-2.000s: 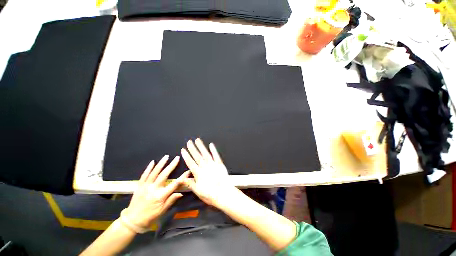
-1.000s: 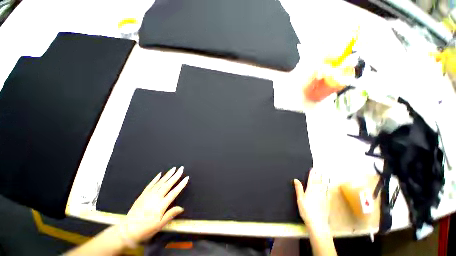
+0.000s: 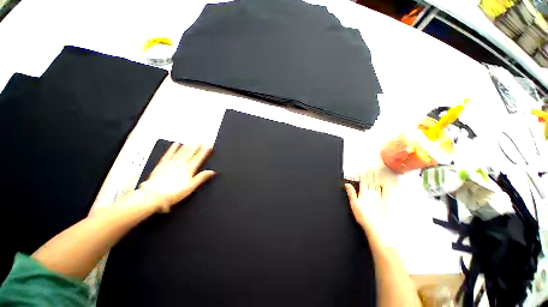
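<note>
A large black panel [image 3: 258, 222] with notched upper corners lies flat on the white table before me, its near edge cut off by the picture. My left hand [image 3: 177, 177] lies palm down with spread fingers on its upper left part, by the notch. My right hand [image 3: 368, 201] lies palm down at its upper right corner, fingers partly on the panel and partly past its edge; the hand is washed out by glare. Neither hand is closed on anything.
Black panels [image 3: 66, 144] are piled at the left. A fanned black stack [image 3: 276, 54] lies at the far side, with a tape roll [image 3: 158, 51] beside it. An orange-red glue pot [image 3: 408, 151] with a yellow brush, crumpled wrappers [image 3: 474, 189] and black scraps [image 3: 505, 246] are at the right.
Both hands have moved from the panel's near part up to its upper side corners, the right hand coming across from beside the left. The view has shifted toward the table's far side.
</note>
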